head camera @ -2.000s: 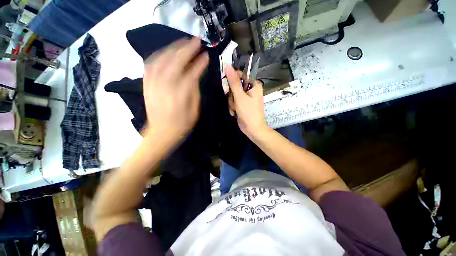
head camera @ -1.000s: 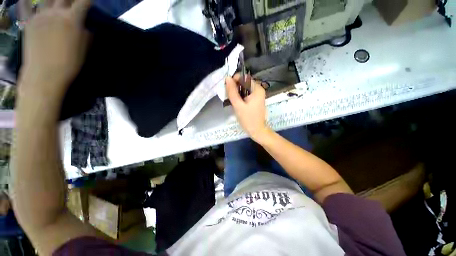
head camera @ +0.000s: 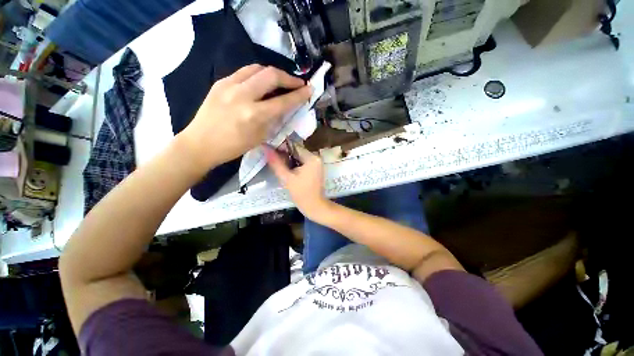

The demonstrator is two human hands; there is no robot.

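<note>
A black fabric panel (head camera: 201, 66) lies on the white table left of the needle area. White fabric (head camera: 306, 115) lies along its right edge, reaching up to the dark presser foot area (head camera: 304, 42) with a small red spot. My left hand (head camera: 243, 111) is over the panel, its thumb and fingertips pinching the white fabric near the needle. My right hand (head camera: 299, 174) is just below, holding the dark thread snips (head camera: 292, 151), with its thumb at the white fabric's lower part. The snips are partly hidden by my fingers.
The grey-cream sewing machine (head camera: 417, 42) stands at the back centre. A plaid piece (head camera: 115, 139) and blue cloth (head camera: 97, 28) lie at left. A black heap (head camera: 247, 285) hangs below the table edge. A brown box (head camera: 542, 21) is at the back right. Thread cones (head camera: 50, 146) stand far left.
My left hand has come back from the far left to the white fabric by the needle. The black panel lies flatter. My right hand has moved down and left with the snips.
</note>
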